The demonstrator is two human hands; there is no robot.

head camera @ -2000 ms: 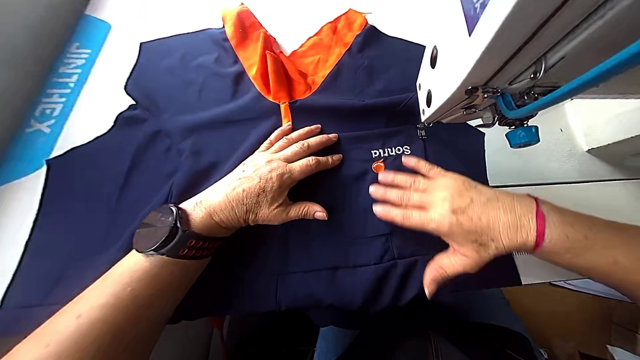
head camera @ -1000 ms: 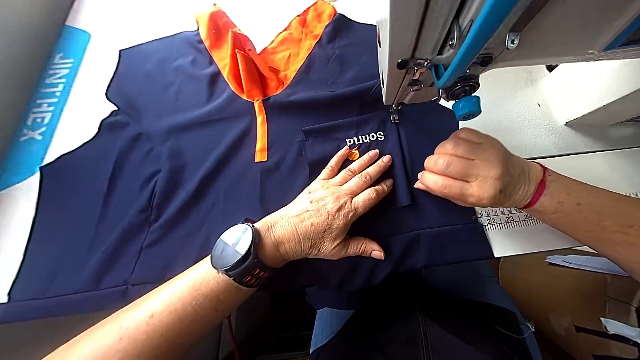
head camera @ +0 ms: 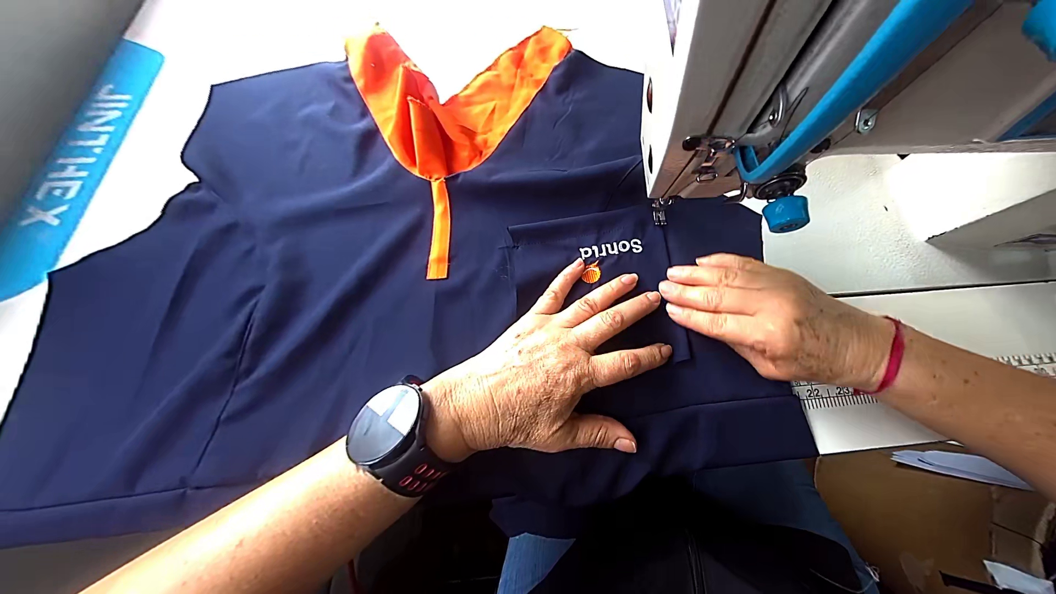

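Observation:
A navy fabric garment piece (head camera: pixel 330 272) with an orange neck facing (head camera: pixel 462 124) and a narrow orange strip (head camera: pixel 440 231) lies spread on the sewing machine bed. On it is a navy patch pocket (head camera: pixel 544 247) with embroidered lettering and a small orange motif (head camera: pixel 591 272). My left hand (head camera: pixel 553 371) rests flat, fingers spread, over the pocket. Beside its fingertips, the fingers of my right hand (head camera: pixel 759 313) lie close together on the pocket's right edge, pinching nothing visible. The presser foot (head camera: pixel 658 212) of the sewing machine (head camera: pixel 701 91) is at the pocket's upper right corner.
A printed measuring scale (head camera: pixel 833 396) runs along the table's front edge at the right. Below it, papers (head camera: pixel 961 469) lie on a brown surface. The machine's blue knob (head camera: pixel 785 214) hangs behind my right hand. My legs in jeans (head camera: pixel 532 561) are below the table edge.
My right hand has gone from loosely curled beside the pocket to lying on its edge. Two seconds ago the pocket was farther from the presser foot; it is now at the foot.

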